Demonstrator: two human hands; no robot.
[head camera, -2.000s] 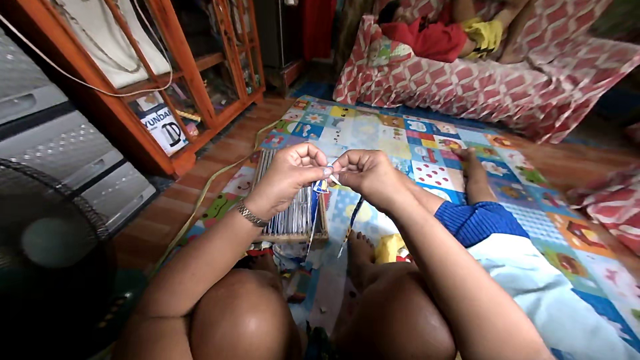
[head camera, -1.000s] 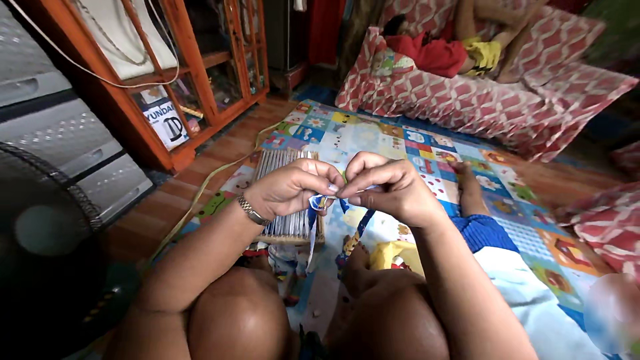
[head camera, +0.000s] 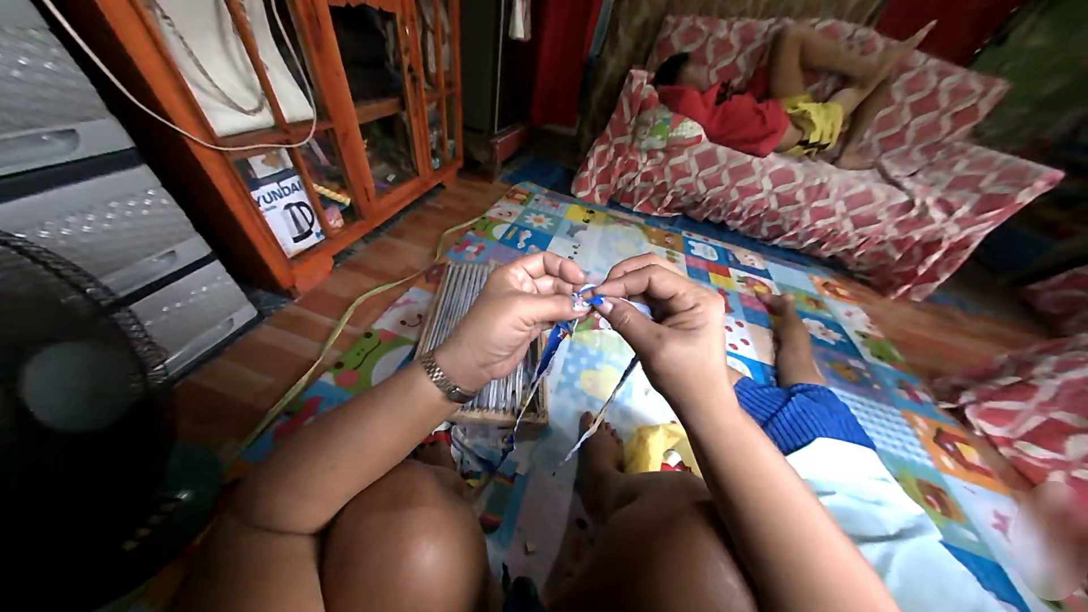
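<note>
My left hand (head camera: 527, 310), with a metal watch band on the wrist, pinches one part of a thin blue and white strip (head camera: 552, 348) between thumb and fingers. Close beside it, my right hand (head camera: 667, 319) pinches the same material, and the fingertips of both hands nearly meet. Two narrow ends of strip dangle below the hands, one under each. Behind and below my left hand, a wooden frame (head camera: 484, 416) strung with many pale parallel strands lies on the mat, partly hidden by that hand and forearm.
A patterned play mat (head camera: 612, 229) covers the floor. A person (head camera: 816, 425) in blue shorts lies at my right; another person (head camera: 739, 119) lies on a covered sofa (head camera: 765, 195). A fan (head camera: 68, 391), drawers (head camera: 153, 229) and an orange cabinet (head camera: 365, 161) stand left. A yellow wrapper (head camera: 659, 446) lies near my foot.
Both hands stay together at the strip while the fingers shift their grip. The blue loop seen hanging beneath the fingers one second ago now shows as a small bunch between the fingertips.
</note>
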